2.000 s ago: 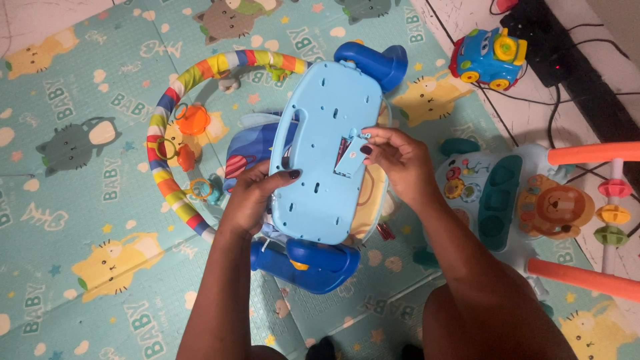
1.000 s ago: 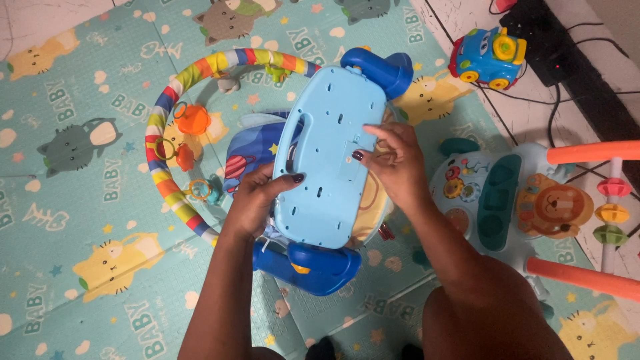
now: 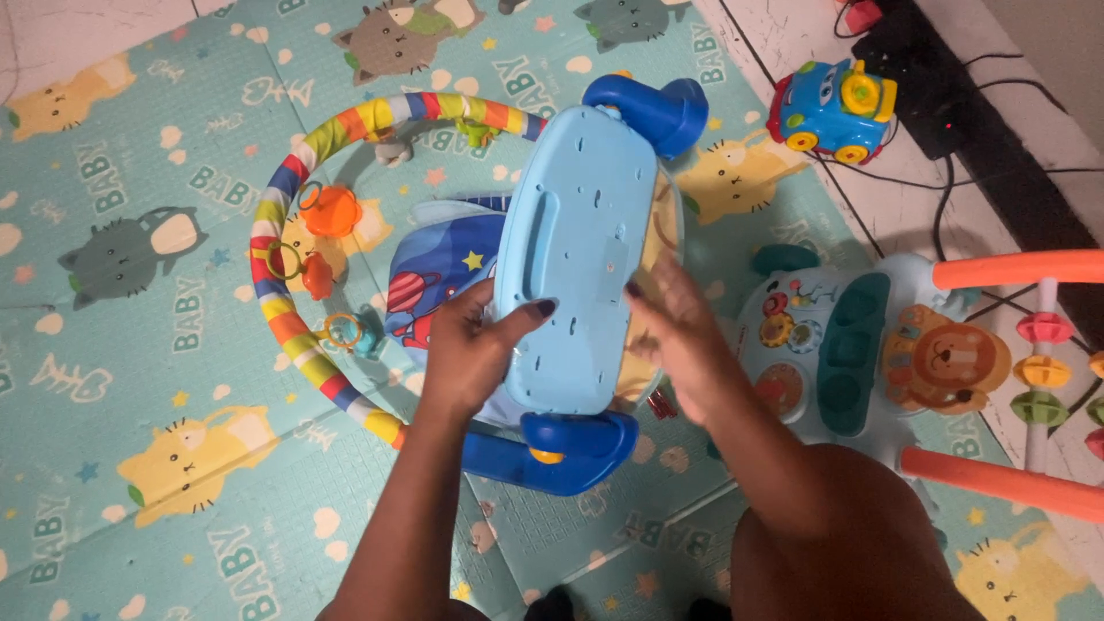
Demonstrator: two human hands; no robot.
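The light-blue plastic panel point(image 3: 578, 259) of a baby play gym is tilted with its slotted underside toward me, between two dark-blue supports. My left hand point(image 3: 479, 345) grips its left edge, the thumb on the face. On the panel's right part lies a small battery cover point(image 3: 614, 263), flush with the surface. My right hand point(image 3: 677, 332) is slightly blurred beside the right edge, fingers spread and holding nothing; whether a fingertip touches the panel I cannot tell. A striped fabric arch point(image 3: 285, 319) with hanging toys curves to the left. Red batteries point(image 3: 661, 404) lie on the mat below my right hand.
A foam play mat point(image 3: 345, 535) with cat prints covers the floor. At right stands an activity walker point(image 3: 854, 354) with orange legs. A toy car point(image 3: 832, 112), a black power strip point(image 3: 927, 95) and cables lie at the upper right.
The battery cover, raised in my right fingers two seconds ago with the compartment showing, now lies in the panel. My right hand has let go and moved down and right from it.
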